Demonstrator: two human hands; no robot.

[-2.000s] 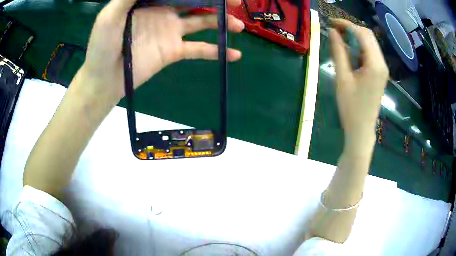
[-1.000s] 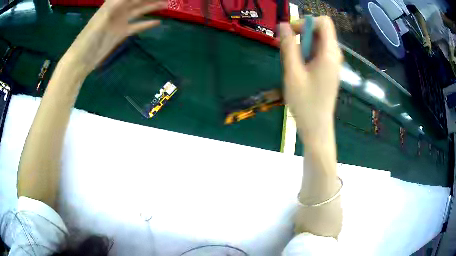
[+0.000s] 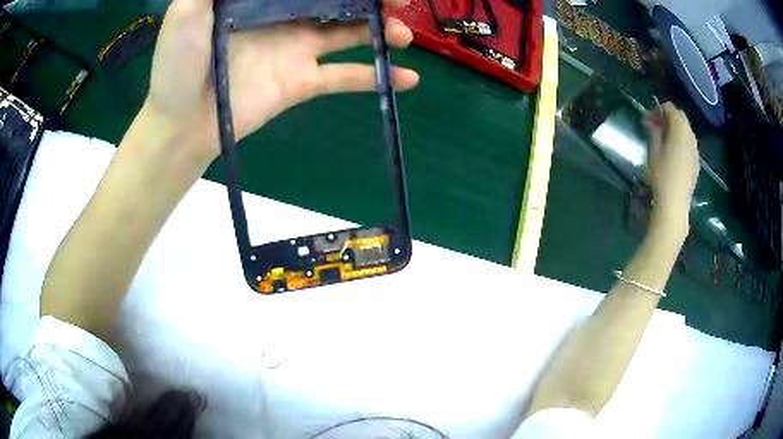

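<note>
My left hand (image 3: 273, 81) holds a black phone middle frame (image 3: 330, 258) upright above the white sheet's back edge. Its fingers are behind the frame, with fingertips past its right side. The bottom end shows orange flex, a silver-grey block and small screw points; the top end is cut off by the picture's edge. My right hand (image 3: 674, 150) is far to the right, over a clear shiny sheet or film (image 3: 615, 130) on the green surface. Its fingertips are bent together and blurred; I cannot tell whether it holds anything.
A red tray (image 3: 524, 75) with frames lies at the back. A yellow-white strip (image 3: 537, 163) crosses the green surface. A brown-gold patterned strip (image 3: 605, 30) and a disc with a pale centre (image 3: 692, 65) lie back right. More frames (image 3: 75, 84) lie at left. The white sheet (image 3: 386, 343) covers the near edge.
A second ago my left hand was empty at the upper left and my right hand held a blurred frame near the middle. Now the left hand holds a frame and the right hand has moved right.
</note>
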